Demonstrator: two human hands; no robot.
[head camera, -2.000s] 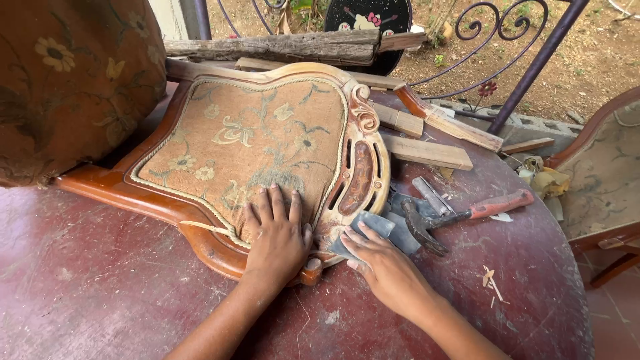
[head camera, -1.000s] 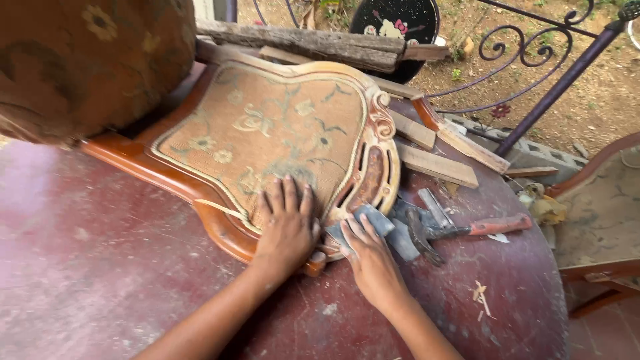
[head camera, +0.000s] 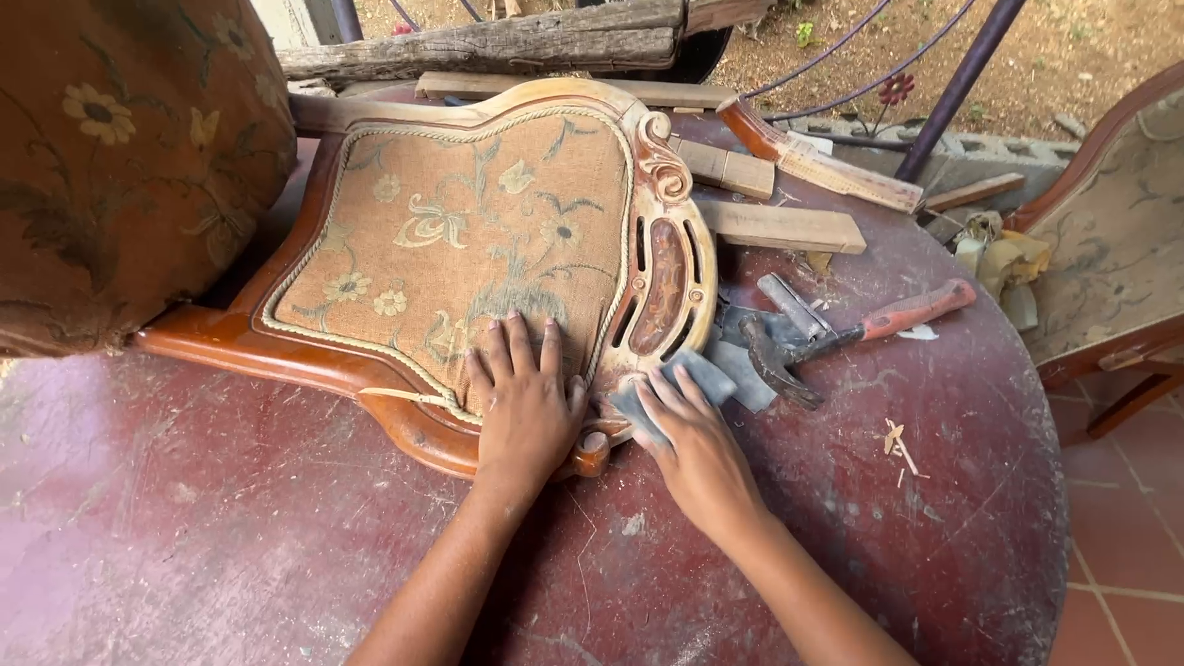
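A carved wooden chair back (head camera: 684, 240) with floral upholstery (head camera: 499, 222) and corded edging lies on a dark red round table (head camera: 647, 555). My left hand (head camera: 527, 402) rests flat, fingers spread, on the fabric near the lower right corner. Under the fingers of my right hand (head camera: 689, 425) is a folded grey sheet of sandpaper (head camera: 703, 377), pressed on the pale, bare wood of the carved top rail. The lower rail keeps its glossy brown finish. Close to the right hand, a claw hammer (head camera: 832, 338) with a red handle lies on more grey sheets (head camera: 745, 370).
A padded floral seat (head camera: 139, 166) stands at the left. Wooden strips (head camera: 786, 227) and a weathered beam (head camera: 499, 42) lie behind the chair back. Wood splinters (head camera: 897, 444) dot the table at right. Another upholstered chair (head camera: 1110, 240) stands beyond the table's right edge, near a purple metal railing (head camera: 962, 88).
The camera view has moved closer and shifted. Both hands keep nearly the same places on the chair back, the right one still on the sandpaper.
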